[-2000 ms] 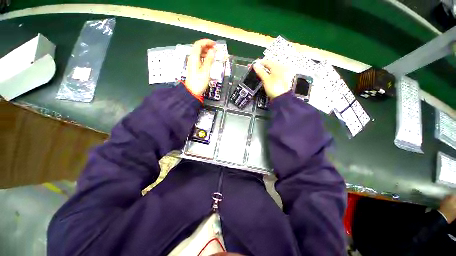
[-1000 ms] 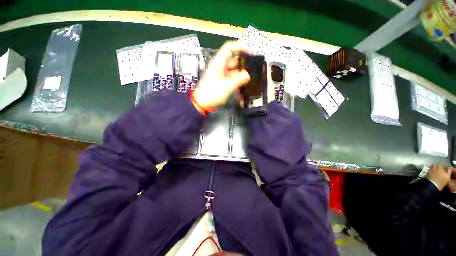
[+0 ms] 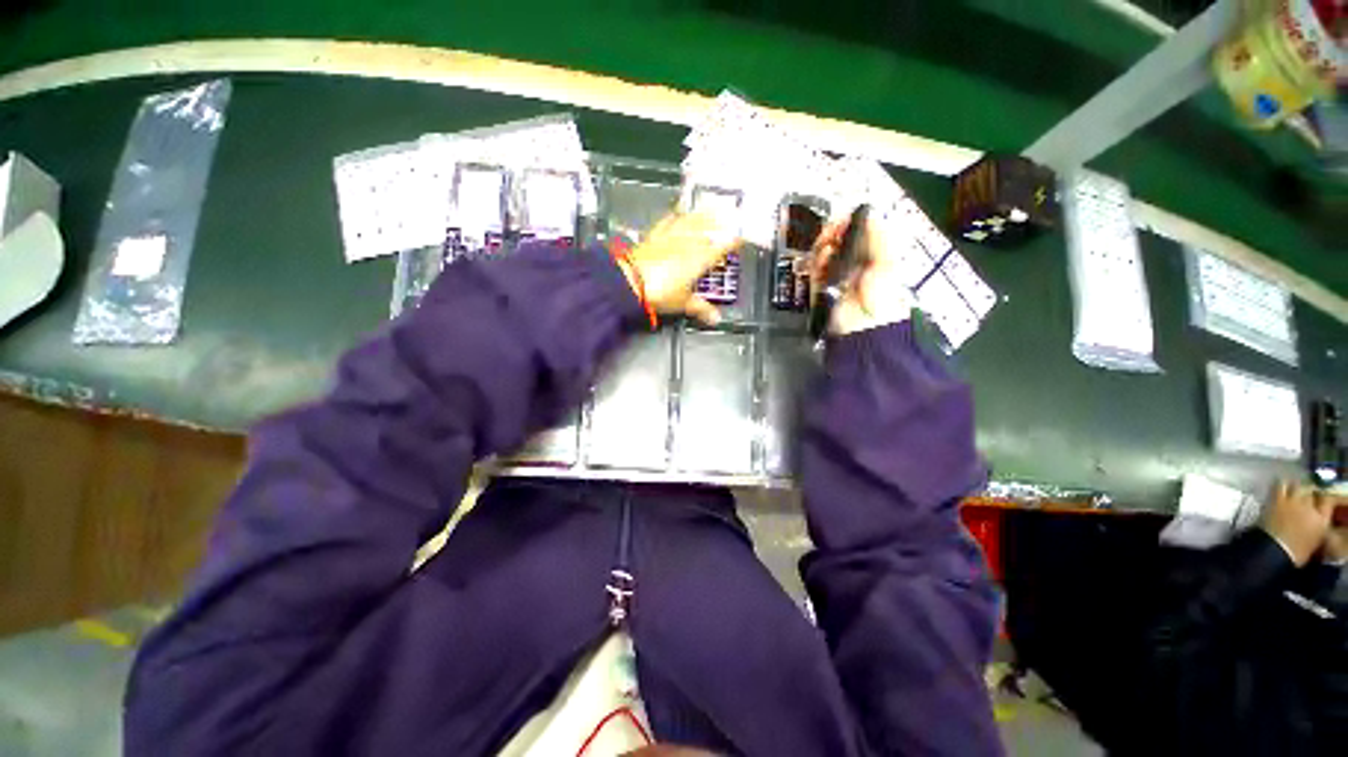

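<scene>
A clear blister tray (image 3: pixel 720 476) lies in front of me, its back row holding keypad phones face up. Two phones (image 3: pixel 547 203) with pale screens lie at its left, and a dark-screened phone (image 3: pixel 795 244) lies at its right. My left hand (image 3: pixel 685 266) rests over a phone (image 3: pixel 722 278) in the back row; its grip on that phone cannot be told. My right hand (image 3: pixel 865 274) holds a dark phone (image 3: pixel 840 266), tilted edge-on, beside the dark-screened one. The front pockets that show hold no phone.
Sticker sheets (image 3: pixel 376 197) are fanned behind the tray, with a cut sheet strip (image 3: pixel 954 296) at right. A dark block (image 3: pixel 1002 198) stands by the metal post. Bagged sheet packs (image 3: pixel 1112 274) lie further right, near another person's hands (image 3: pixel 1301 521). An empty plastic bag (image 3: pixel 155 207) lies left.
My hands have moved apart. The dark phone has moved right in my right hand and turned edge-on. My left hand has moved down onto a phone in the tray.
</scene>
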